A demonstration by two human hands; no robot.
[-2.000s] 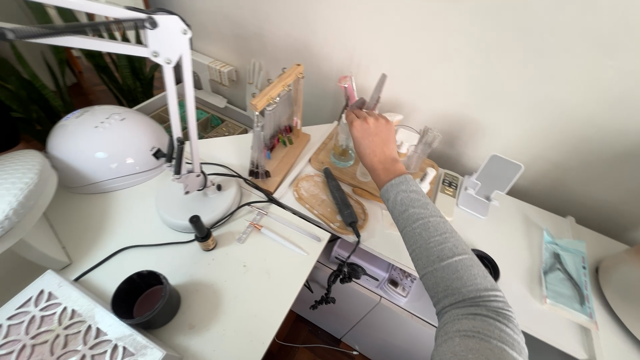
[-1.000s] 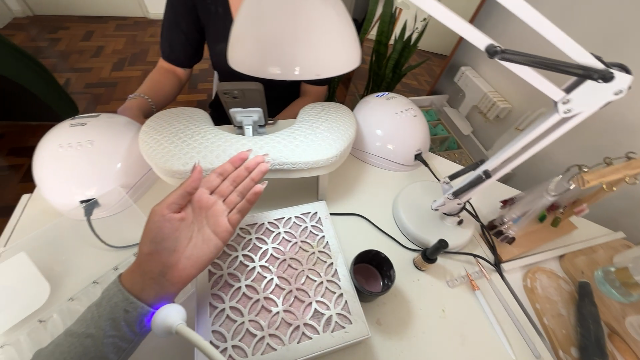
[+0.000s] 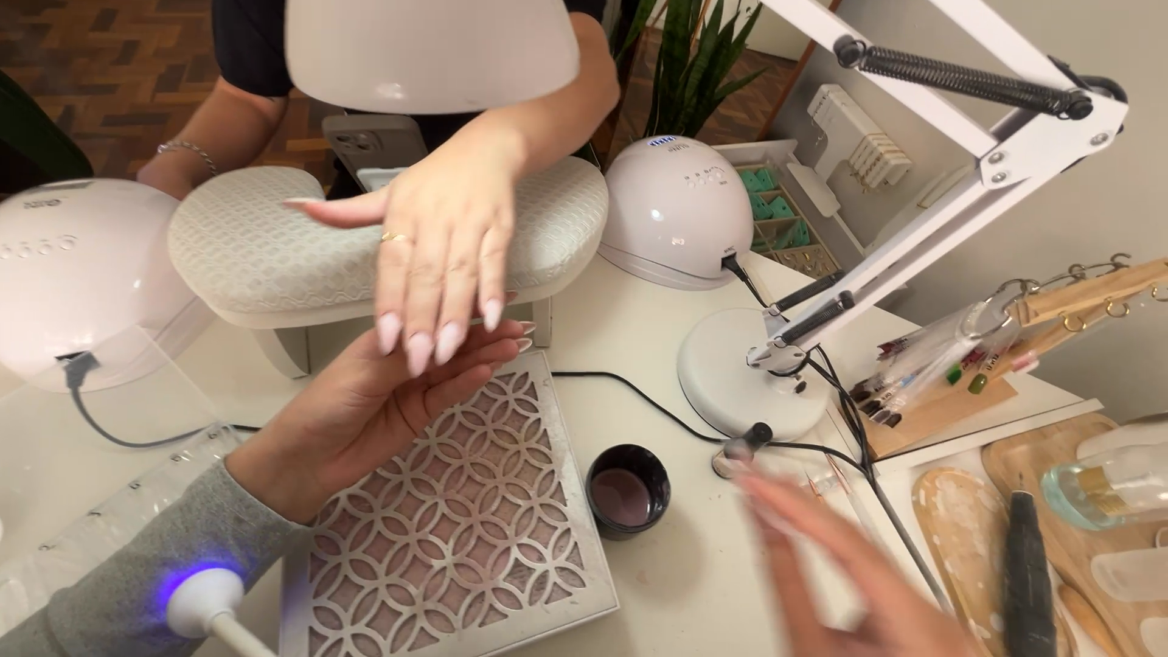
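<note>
My left hand point(image 3: 374, 401), in a grey sleeve, is palm up under the fingers of another person's hand point(image 3: 452, 246), which reaches over the white textured armrest point(image 3: 265, 242). That hand is palm down, with long pale pink nails and a ring. My right hand point(image 3: 839, 566) is blurred at the lower right, fingers extended, near a small bottle with a black cap point(image 3: 741, 449); whether it touches the bottle cannot be told. Below my left hand lies a white lattice-topped box point(image 3: 484, 511). A black cup point(image 3: 628, 491) with a pinkish inside stands beside it.
White domed nail lamps point(image 3: 680, 210) flank the armrest. A white desk lamp's base point(image 3: 753, 374) stands at right, its arm rising above. A black cable crosses the table. Far right are an electric nail file point(image 3: 1027, 575), wooden trays point(image 3: 958, 538) and a glass bottle point(image 3: 1095, 484). A small purple-lit lamp point(image 3: 205, 602) overlaps my left sleeve.
The other person's hand has come forward over the armrest onto my left hand, whose fingers were open in front of it. My right hand has come into view at the lower right.
</note>
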